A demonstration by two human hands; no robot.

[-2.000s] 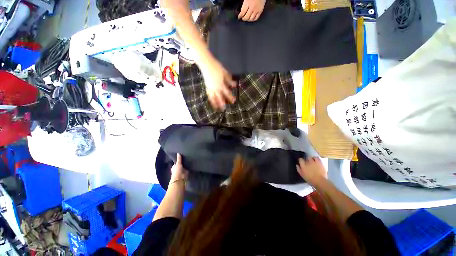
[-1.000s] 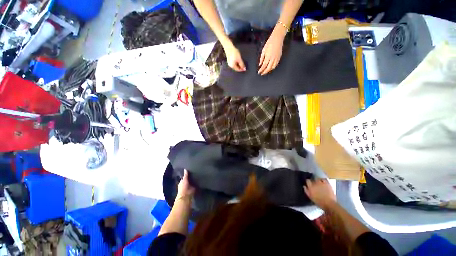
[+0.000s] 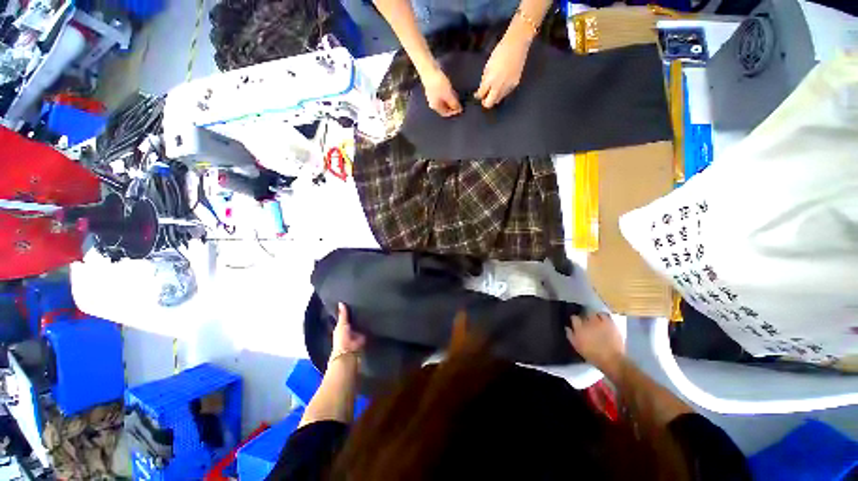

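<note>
A long dark grey garment piece (image 3: 405, 293) lies across the near edge of the white table, partly over my lap. My left hand (image 3: 346, 336) holds its left part, with the thumb on top. My right hand (image 3: 595, 338) holds its right end. A darker rumpled cloth shows under it at the left. A crinkled clear plastic bag (image 3: 516, 280) lies just behind it. Beyond, a plaid garment (image 3: 461, 211) lies on the table, partly under a flat dark panel (image 3: 564, 99). My hair hides the middle near edge of the piece.
Another person's hands (image 3: 470, 94) pinch the flat panel opposite me. A white sewing machine (image 3: 268, 99), red-handled snips (image 3: 338, 162) and a small blue tube (image 3: 276, 217) are at the left. Cardboard (image 3: 635, 207) and a canvas bag (image 3: 753, 225) are at the right. Blue crates (image 3: 188, 413) stand on the floor.
The other person's left-side hand has gone from the plaid garment to the flat panel, and both hands now meet closely there. My hands keep their hold; the view has shifted slightly.
</note>
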